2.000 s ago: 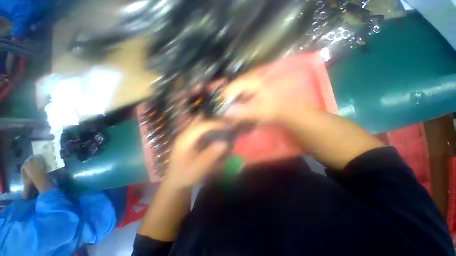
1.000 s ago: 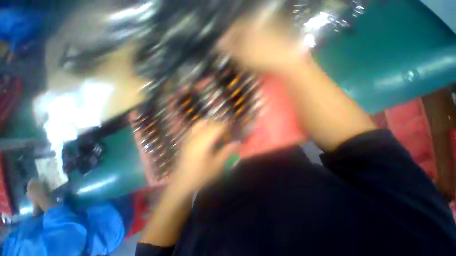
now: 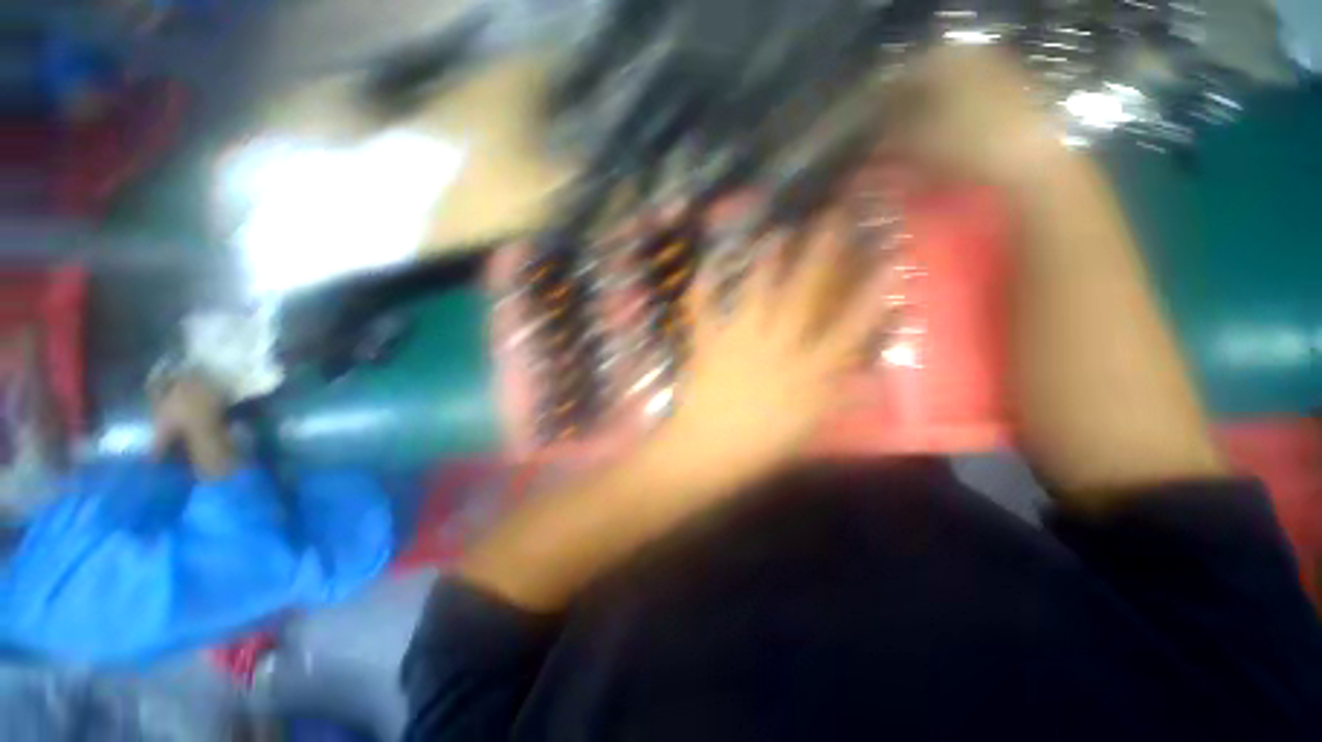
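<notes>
A pink-red tray [image 3: 964,312] lies directly before me. Small dark parts [image 3: 558,341] with orange bands and silver ends stand in rows in its left and middle. My left hand [image 3: 768,326] is spread over the middle of the tray, on or just above the parts; blur hides whether it holds any. My right hand [image 3: 964,109] is at the tray's far right edge, by the large dark heap of parts [image 3: 725,87]. It is badly blurred, and its fingers and anything in them cannot be made out.
A second heap of shiny parts [image 3: 1116,87] lies at the far right on the green bench [image 3: 1261,247]. Bright white sheets [image 3: 334,203] lie left on tan cardboard [image 3: 508,160]. Small dark pieces [image 3: 341,334] lie near them. A person in blue [image 3: 189,558] sits at the left.
The view has shifted, so the scene sits further right. My left hand has moved right across the tray and its fingers are spread. My right hand remains by the heap, now at the tray's far right.
</notes>
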